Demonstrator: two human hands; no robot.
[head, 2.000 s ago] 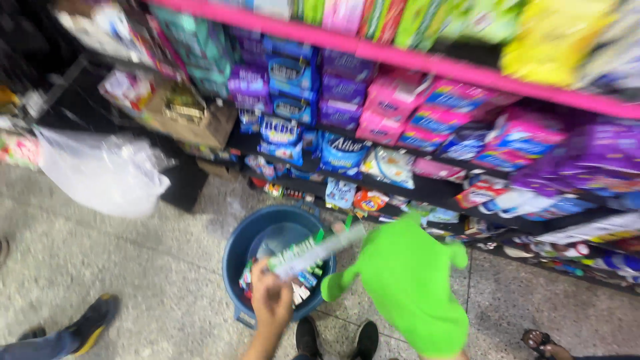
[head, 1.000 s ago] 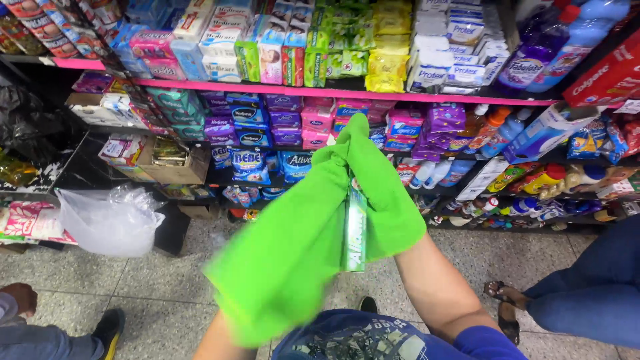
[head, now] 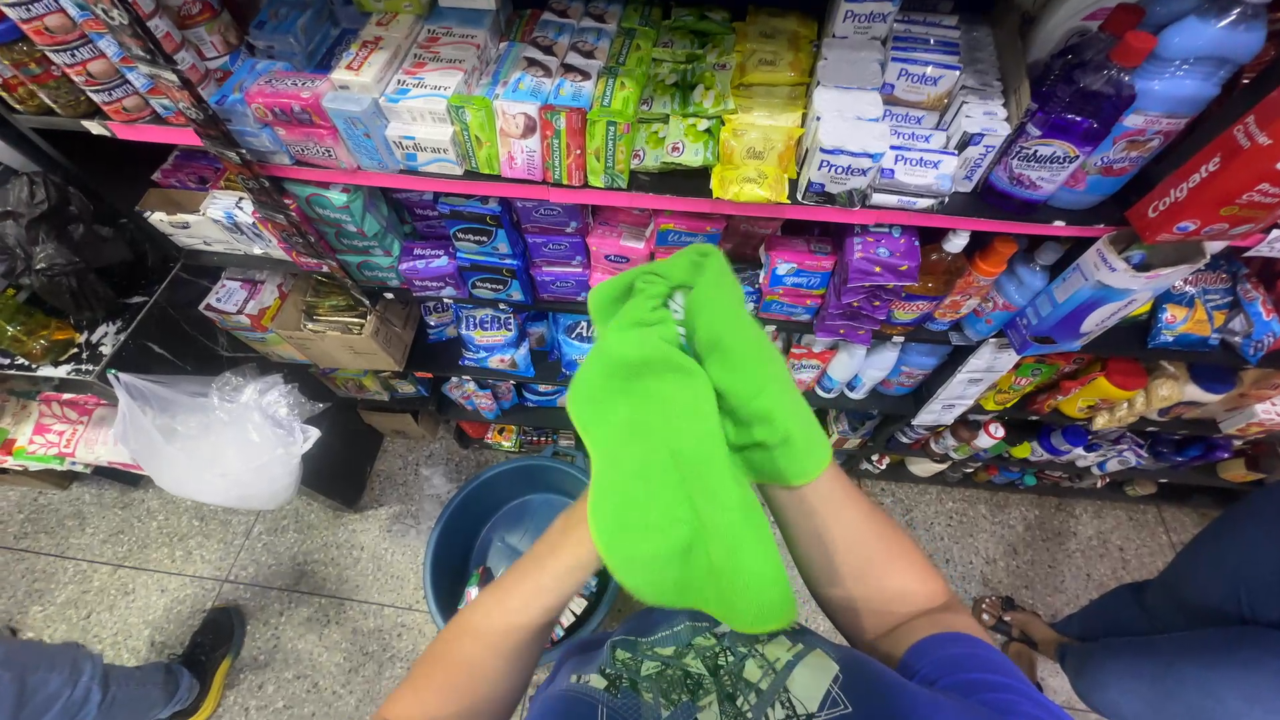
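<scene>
A bright green cloth covers both my hands in the middle of the view, in front of the shelves. My left hand is hidden under it at the end of the left forearm; my right hand is wrapped in it too. Between the folds near the top, a small piece of a whitish box with lettering shows, so both hands are around or beside it. No fingers are visible. Below my left forearm stands a blue plastic tub on the floor, with small packages inside.
A pink-edged shelf holds soap bars, boxes and bottles. Lower shelves carry packs of pads, wipes and bottles. A white plastic bag hangs at the left. A person's shoe is at lower left, and another person's sandalled foot at lower right.
The oblong box, held out by my left hand over the tub two seconds ago, is now mostly covered by the cloth. Both hands have come together.
</scene>
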